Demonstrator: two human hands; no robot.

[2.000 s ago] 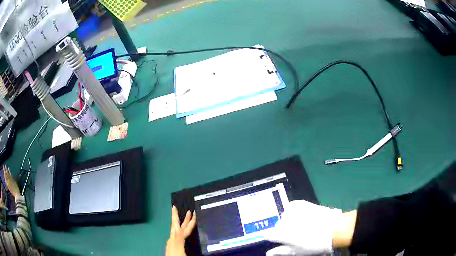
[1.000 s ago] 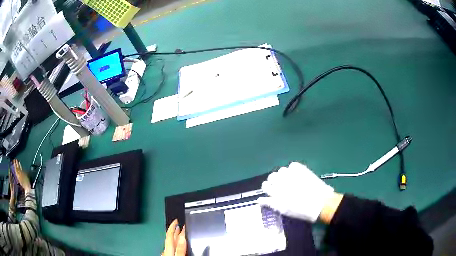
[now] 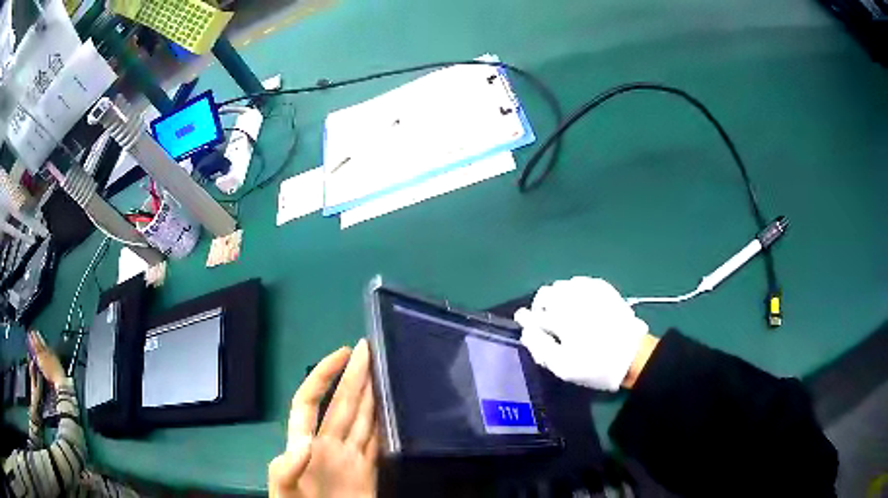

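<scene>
The mini laptop (image 3: 438, 389) is in front of me, its black-bordered screen raised and tilted, with a white and blue window reading "TTV". A few dark keys show at the bottom edge of the picture. My bare left hand (image 3: 336, 428) grips the screen's left edge. My right hand (image 3: 582, 333), in a white glove, pinches the screen's upper right corner; its fingertips are partly hidden. The black foam pad (image 3: 574, 418) shows beneath and to the right of the laptop, mostly covered.
Closed silver laptops (image 3: 183, 360) lie on black foam at left. A clipboard (image 3: 424, 136), pen cup (image 3: 170, 229), conduit posts (image 3: 175, 175) and small monitor (image 3: 187, 126) stand or lie behind. A looped black cable (image 3: 716, 122) and white adapter lead (image 3: 730, 267) lie at right. Another person's hands (image 3: 44, 360) show far left.
The screen has gone from lying flat to raised and tilted. My left hand has moved up along its left edge. My gloved hand has moved from over the screen to its upper right corner.
</scene>
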